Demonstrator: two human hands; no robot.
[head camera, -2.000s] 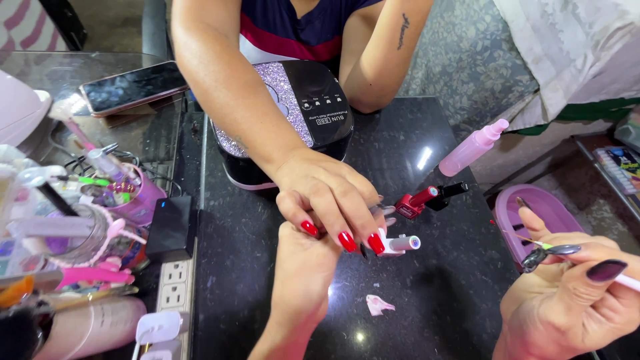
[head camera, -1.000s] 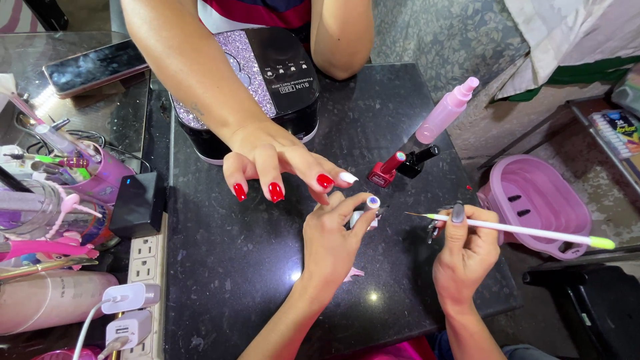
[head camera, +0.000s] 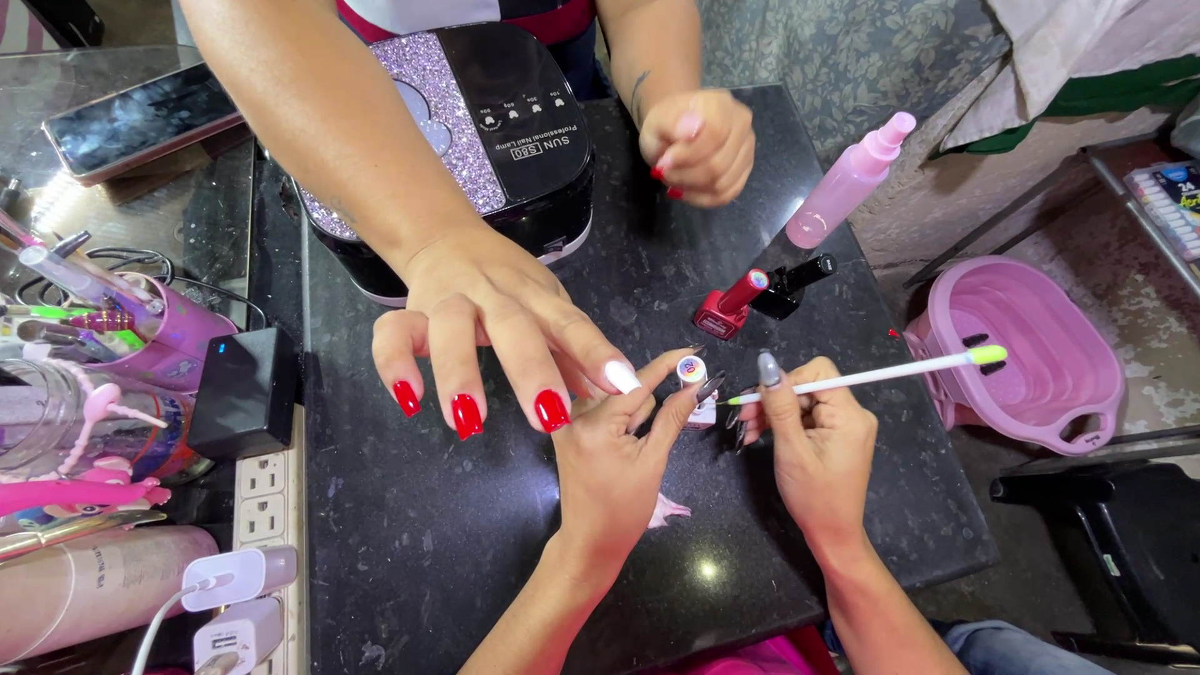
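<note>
My left hand (head camera: 614, 441) holds a small nail polish bottle by its white cap (head camera: 692, 369) between thumb and index finger, beneath the other person's outstretched hand (head camera: 497, 319). That hand has glossy red nails and one white nail. In my right hand (head camera: 817, 450) is a thin nail art brush (head camera: 872, 376) with a white handle and a yellow-green end, its tip pointing at the bottle. Just beyond stand a red polish bottle (head camera: 729, 306) and a black polish bottle (head camera: 793, 286). The person's other hand (head camera: 698, 145) is curled above the table.
A nail lamp (head camera: 534, 94) stands under the person's forearm. Farther right are a pink spray bottle (head camera: 848, 183) and a pink basin (head camera: 1027, 347). At left are a phone (head camera: 141, 117), a purple cup (head camera: 178, 337) of tools, a black box (head camera: 242, 394) and a power strip (head camera: 262, 516). A crumpled scrap (head camera: 667, 511) lies on the table.
The brush in my right hand has come closer to the bottle in my left hand. The person's other hand has come into view, curled beside the lamp.
</note>
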